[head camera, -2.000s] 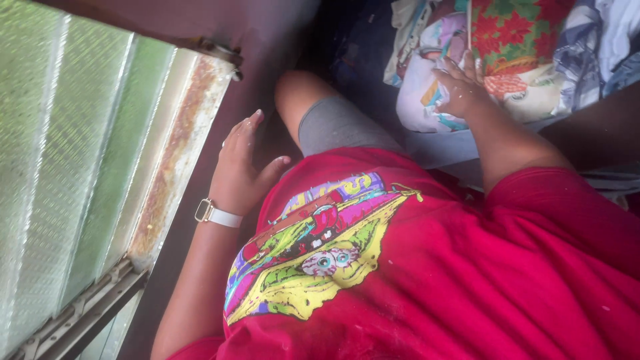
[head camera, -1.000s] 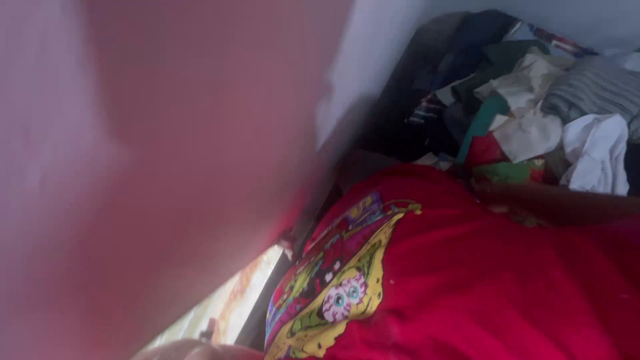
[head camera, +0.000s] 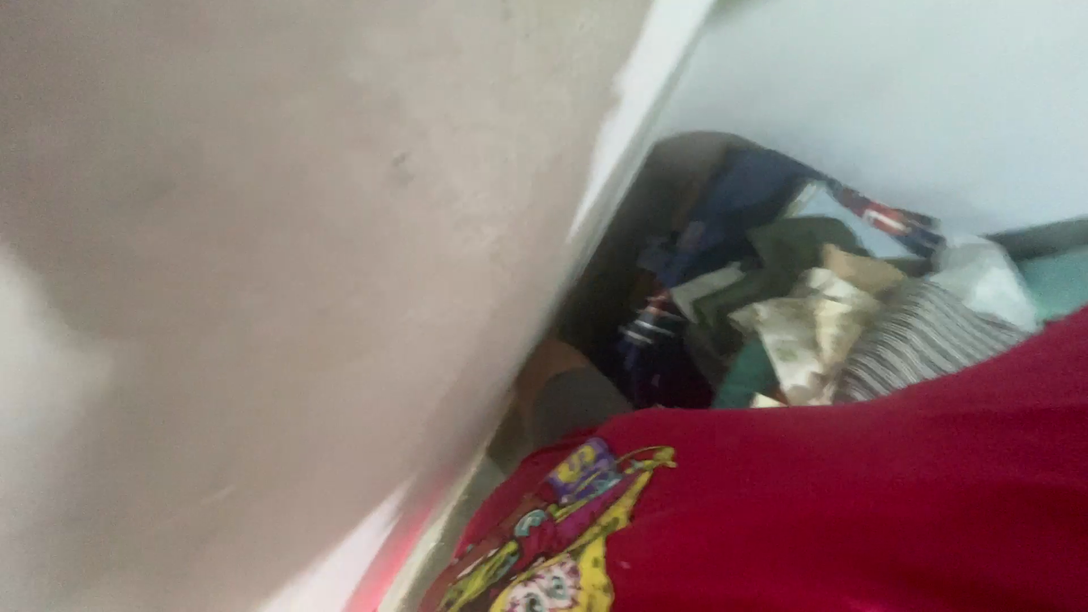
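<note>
Neither my left hand nor my right hand shows in the head view, so what they hold or touch is hidden. My red T-shirt (head camera: 816, 501) with a colourful cartoon print fills the lower right. Beyond it lies a heap of mixed cloth: a grey striped knit piece (head camera: 926, 340), a crumpled cream cloth (head camera: 790, 340), a dark green cloth (head camera: 799, 246) and dark blue cloth (head camera: 739, 204). Part of my bent leg in grey shorts (head camera: 578, 399) appears between the shirt and the heap.
A large blurred beige surface (head camera: 297, 255), perhaps a wall or panel, takes up the left side very near the camera. A pale wall (head camera: 892, 93) stands behind the cloth heap. White cloth or plastic (head camera: 986, 280) lies at the heap's right.
The view has swung strongly away from the louvred window. Both hands, visible two seconds ago, with one resting on patterned cloth, are out of sight now.
</note>
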